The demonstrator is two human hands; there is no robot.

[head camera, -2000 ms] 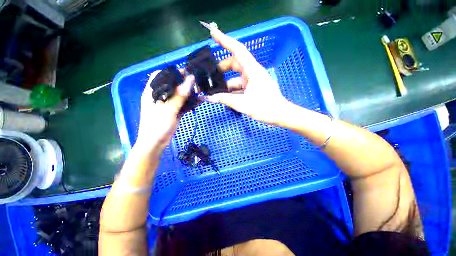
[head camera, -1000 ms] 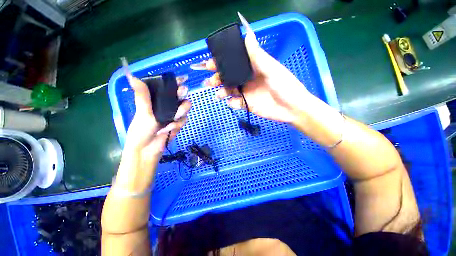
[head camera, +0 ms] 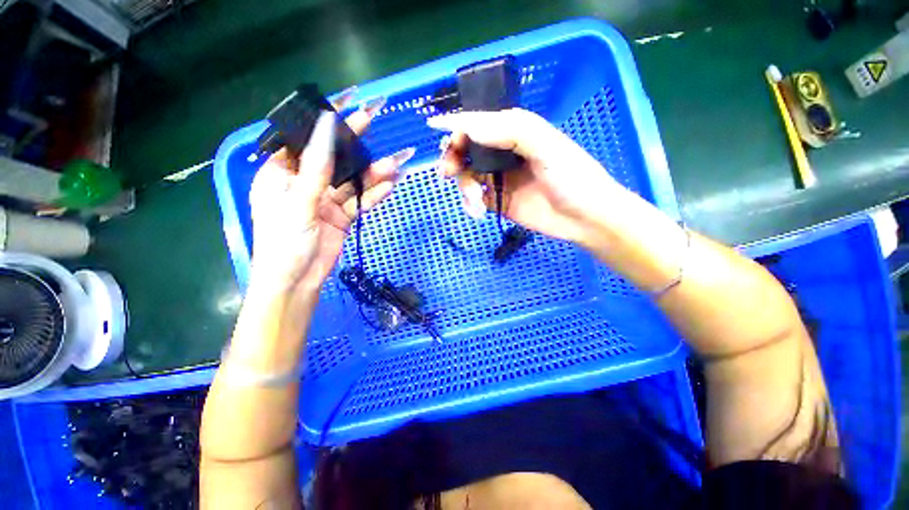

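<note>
My left hand (head camera: 309, 199) holds a black power adapter (head camera: 349, 157) above the left part of the blue perforated basket (head camera: 638, 129). Its prong side points up and left, and its thin cord hangs down. My right hand (head camera: 528, 169) holds a second black adapter (head camera: 488, 85) above the basket's back right part. The fingers wrap its lower part, and its bundled cord (head camera: 511, 242) hangs below. A tangled black cord bundle (head camera: 394, 307) shows low inside the basket, below my left hand.
A white fan (head camera: 35, 324) stands at the left, with a green object (head camera: 90, 186) behind it. A blue bin of black adapters (head camera: 130, 448) is at lower left, another blue bin (head camera: 847, 329) at right. A yellow stick (head camera: 790, 129) and a small yellow-dark item (head camera: 812, 105) lie on the green bench.
Both adapters have been turned in my hands. The left one now tilts up and left. The right one no longer shows its broad face, and my right fingers have closed around its lower part.
</note>
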